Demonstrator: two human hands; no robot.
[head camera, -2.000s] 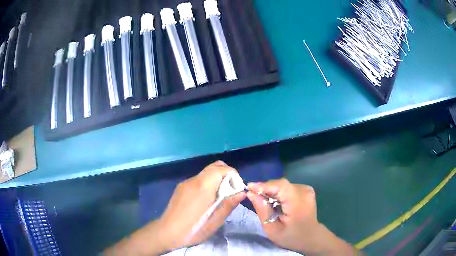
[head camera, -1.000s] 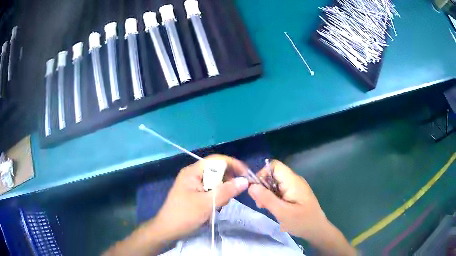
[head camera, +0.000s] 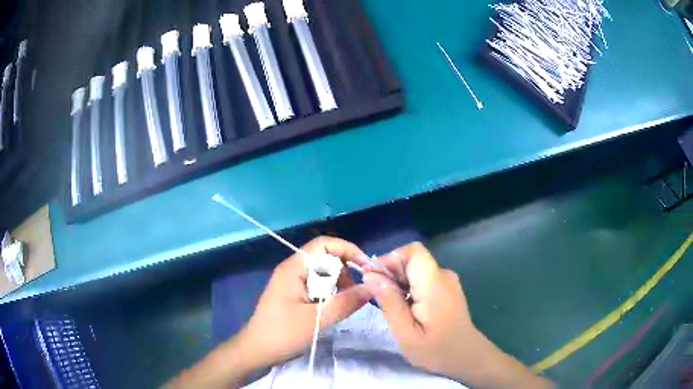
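My left hand (head camera: 285, 308) holds a white collar (head camera: 324, 275), its round opening facing up towards me. One thin white rod (head camera: 262, 227) sticks out from the collar to the upper left, with a small knob at its end. Another rod (head camera: 315, 342) points down from the collar over my lap. My right hand (head camera: 429, 311) is beside it, its thumb and fingertips pinching thin rods (head camera: 395, 279) close to the collar's right side. The fingers partly hide these rods. Any tube under the collar is hidden by my left hand.
A black slotted tray (head camera: 251, 141) with several tube assemblies (head camera: 205, 95) lies on the green bench. A loose rod (head camera: 459, 74) lies between it and a rod tray (head camera: 571, 118) heaped with rods. Cardboard (head camera: 44, 247) with a crumpled white lump (head camera: 13, 258) is at left; a blue basket (head camera: 64, 353) below.
Since two seconds ago, the collar has turned upright with rods showing to the upper left and downward. In the last second, the collar's opening tilted into view and my right fingertips closed in.
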